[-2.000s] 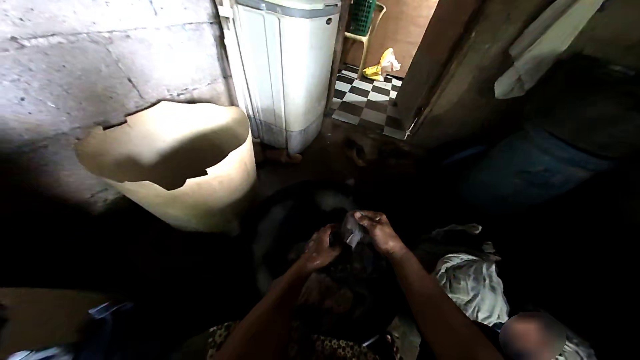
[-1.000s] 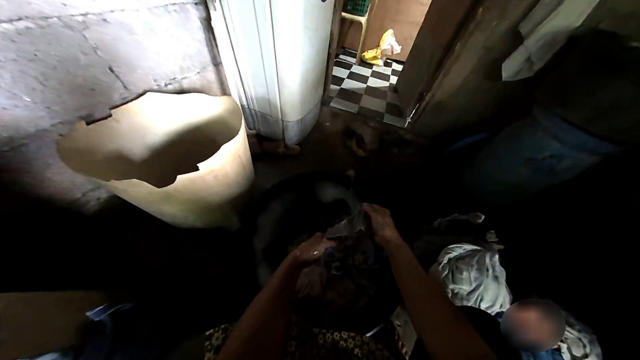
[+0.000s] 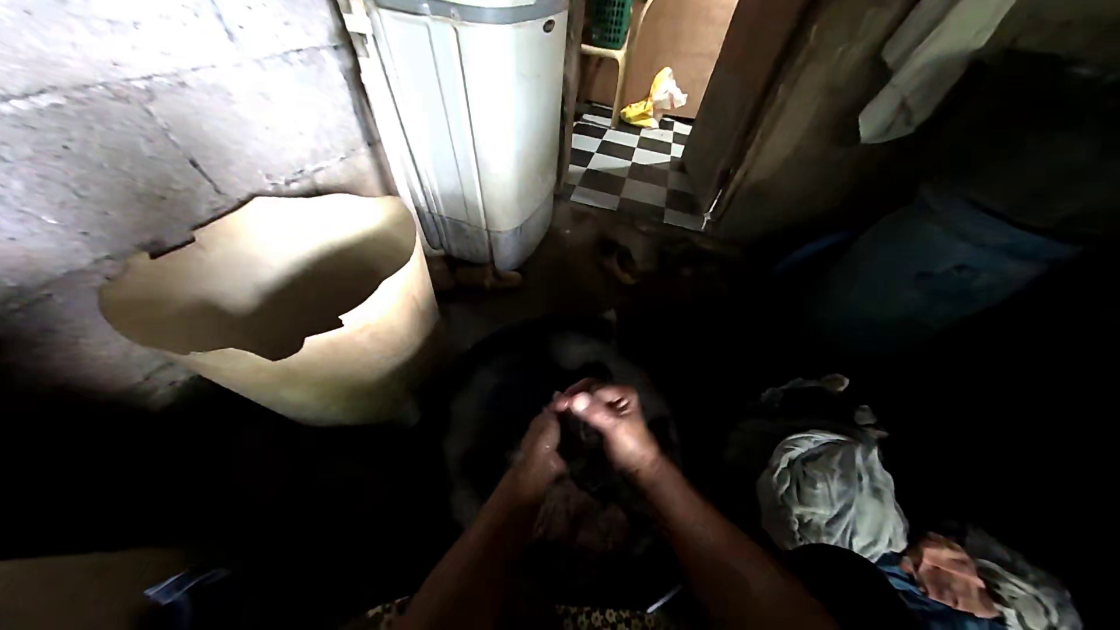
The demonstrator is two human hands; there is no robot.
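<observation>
Over a dark round basin [image 3: 472, 394], my two hands are close together, with a dark wet cloth [image 3: 586, 451] bunched between them. My left hand [image 3: 541, 442] grips the cloth from the left side. Fingers curled, my right hand [image 3: 617, 420] holds its upper part. Pale suds and more cloth show dimly in the basin under my forearms. Deep shadow hides most of the basin's contents and its near rim.
A broken-rimmed cream plastic drum [image 3: 376, 350] stands left by the block wall. Behind it is a white washing machine [image 3: 499, 122]. A doorway shows a checkered floor [image 3: 626, 171]. Piled laundry [image 3: 831, 494] lies at right, below a blue barrel [image 3: 945, 262].
My hands have come closer together over the basin. The cloth that was spread between them a second ago is now bunched up.
</observation>
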